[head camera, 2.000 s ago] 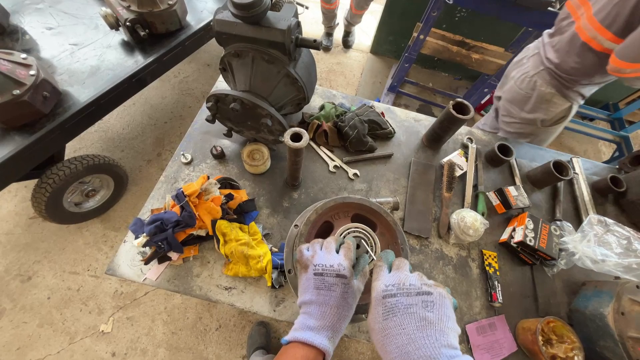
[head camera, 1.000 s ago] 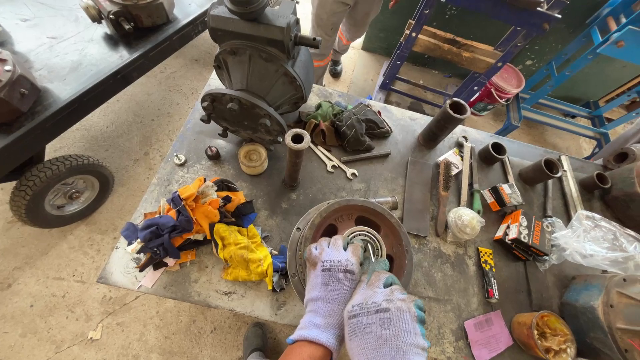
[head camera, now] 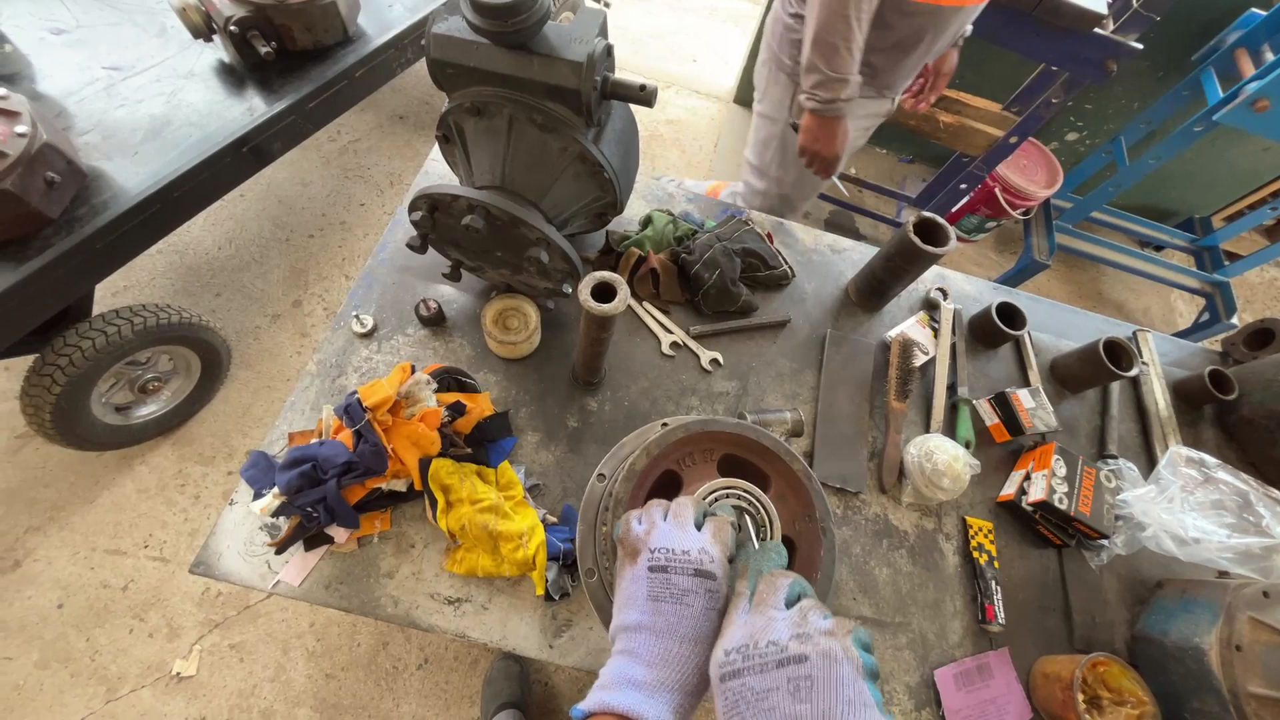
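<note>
A round cast-metal housing (head camera: 680, 450) lies flat on the metal workbench, with a bearing (head camera: 740, 492) seated at its centre. My left hand (head camera: 670, 590), in a pale knit glove, rests on the housing at the bearing's left edge; whether its fingers grip anything is hidden. My right hand (head camera: 790, 630), gloved alike, is beside it, its thumb and fingers closed around a thin pointed metal tool (head camera: 751, 530), whose tip lies over the bearing. A short metal cylinder (head camera: 775, 422) lies behind the housing.
Left are rags (head camera: 480, 520); behind stand a steel tube (head camera: 597, 330) and a large gear housing (head camera: 530, 150). Open-end wrenches (head camera: 680, 335), a wire brush (head camera: 895, 410), bearing boxes (head camera: 1060, 490), a grease tub (head camera: 1090, 690) and plastic bags lie around. A person (head camera: 830, 90) stands across the bench.
Both gloved hands stay at the bearing, the right now lower and turned beside the left than two seconds ago. The person across the bench has moved, with hands now in view.
</note>
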